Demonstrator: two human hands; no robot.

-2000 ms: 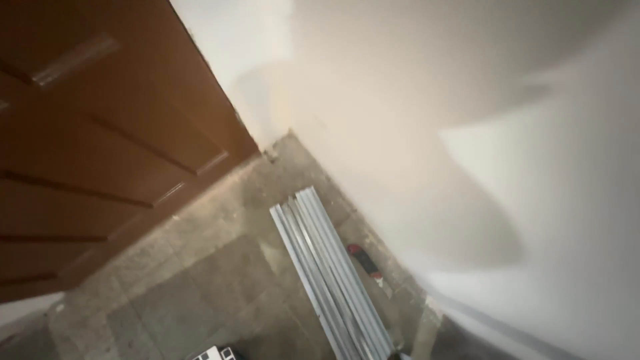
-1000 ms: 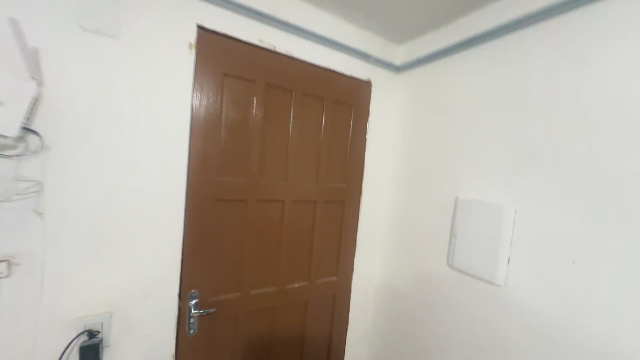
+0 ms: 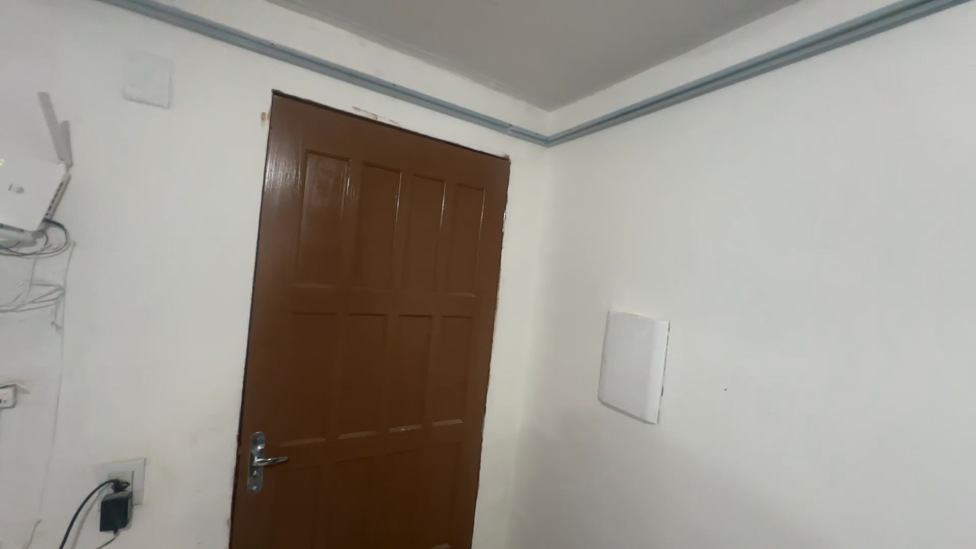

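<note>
Neither of my hands is in the head view. A brown panelled door [image 3: 381,305] stands closed in the left wall, with a chrome lever handle [image 3: 259,462] low on its left side. Grey metal channel [image 3: 709,80] runs along both walls a little below the ceiling and meets in the corner above the door's right side. On the right wall sits a white rectangular cover panel [image 3: 634,366], its edge standing slightly off the wall.
A white router [image 3: 29,191] with antennas and loose cables hangs at the left edge. Below it, a black power adapter [image 3: 116,510] is plugged into a wall outlet [image 3: 138,480]. A blank white plate [image 3: 147,78] is high on the left wall.
The view has swung up from the floor, where metal profiles and a red-and-black object lay, to the door and upper walls. Since one second ago, more ceiling and channel show.
</note>
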